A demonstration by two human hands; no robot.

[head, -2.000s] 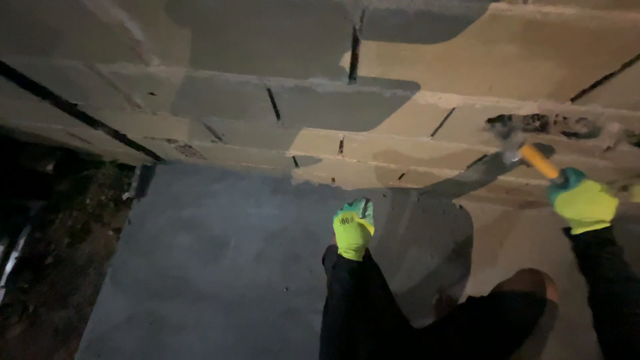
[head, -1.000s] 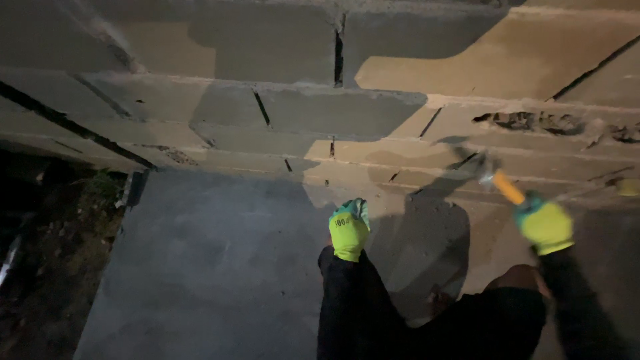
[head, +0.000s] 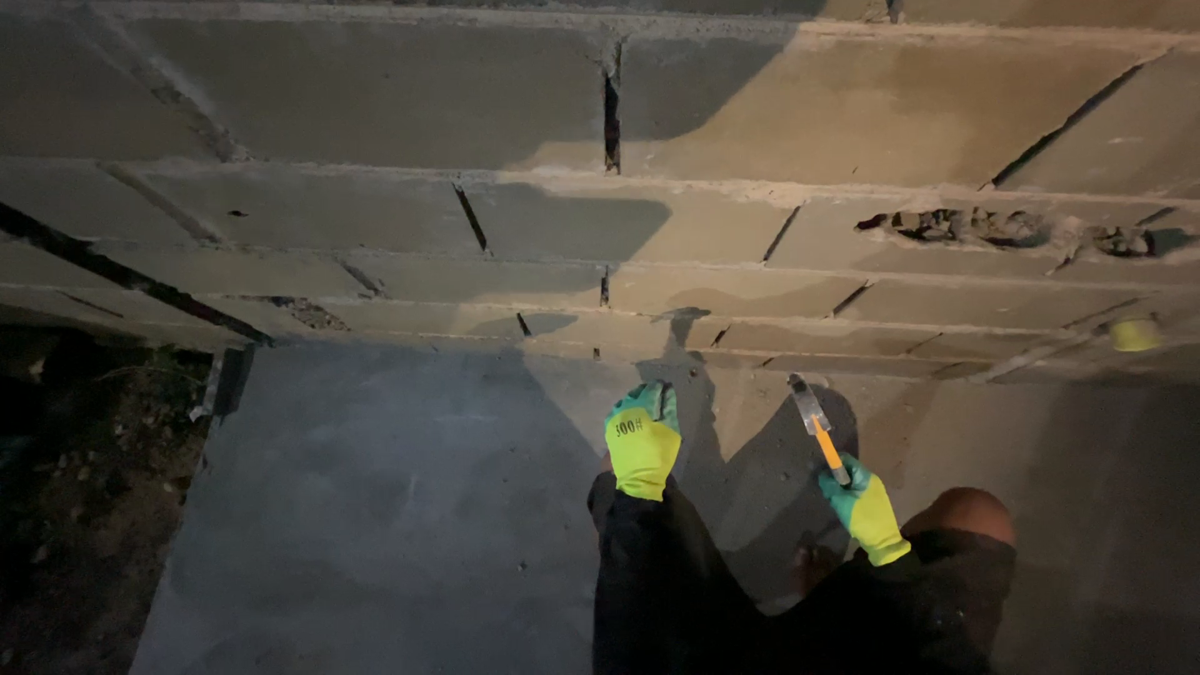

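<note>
My right hand (head: 864, 511), in a yellow-green glove with teal fingers, is closed around the orange handle of a hammer-like hand tool (head: 812, 412). The tool's metal head points up and left, over the floor close to the foot of the block wall (head: 806, 103). My left hand (head: 644, 439), gloved alike, is curled above the floor to the left of the tool. A small dark piece seems to show at its fingertips, but what it is cannot be made out.
A rough broken groove (head: 1003, 228) runs along the wall at the right. Grey concrete floor (head: 375, 506) spreads below the wall and ends at dark, stony ground (head: 103, 487) on the left. A yellowish round object (head: 1134, 334) is near the wall's foot at the right.
My right hand has moved left and down with the tool, from near the broken groove to above the floor. My left hand stays curled.
</note>
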